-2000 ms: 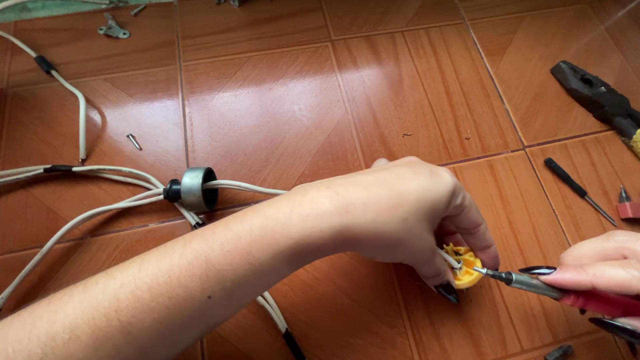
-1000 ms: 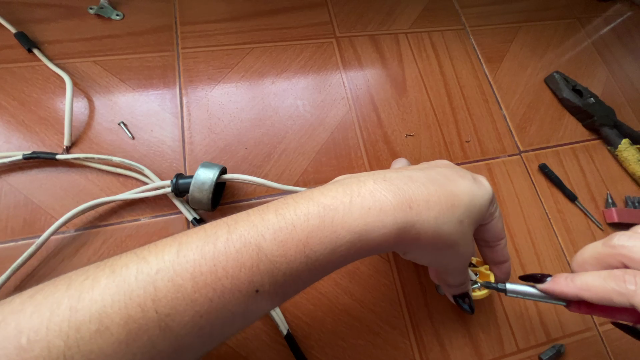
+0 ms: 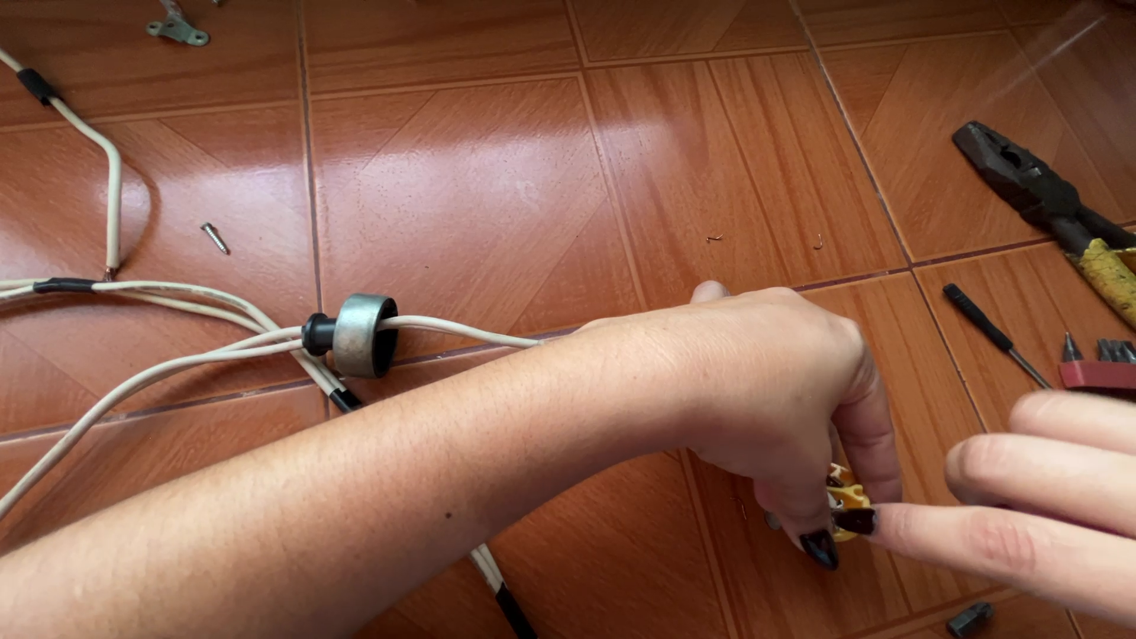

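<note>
Low at the right of centre, my left hand (image 3: 790, 399) pinches a small yellow plastic electrical part (image 3: 850, 506) between thumb and fingers. My right hand (image 3: 1029, 506) reaches in from the right edge with its fingers apart, the index fingertip touching the yellow part; no screwdriver shows in it. A white cable (image 3: 461, 330) leads from beneath my left wrist into a round metal and black plastic collar (image 3: 355, 335) on the floor. Whether the cable joins the yellow part is hidden by my hand.
Combination pliers (image 3: 1029, 182) with yellow grips, a small black screwdriver (image 3: 976, 315) and a red bit holder (image 3: 1096, 374) lie at the right. A screw (image 3: 214, 238), white cables (image 3: 114, 195) with black tape and a metal bracket (image 3: 177, 30) lie left. A dark metal piece (image 3: 969, 619) is near the bottom edge.
The red-handled screwdriver my right hand held against the yellow part is no longer seen in it; that index fingertip now touches the part. My left hand keeps its pinch.
</note>
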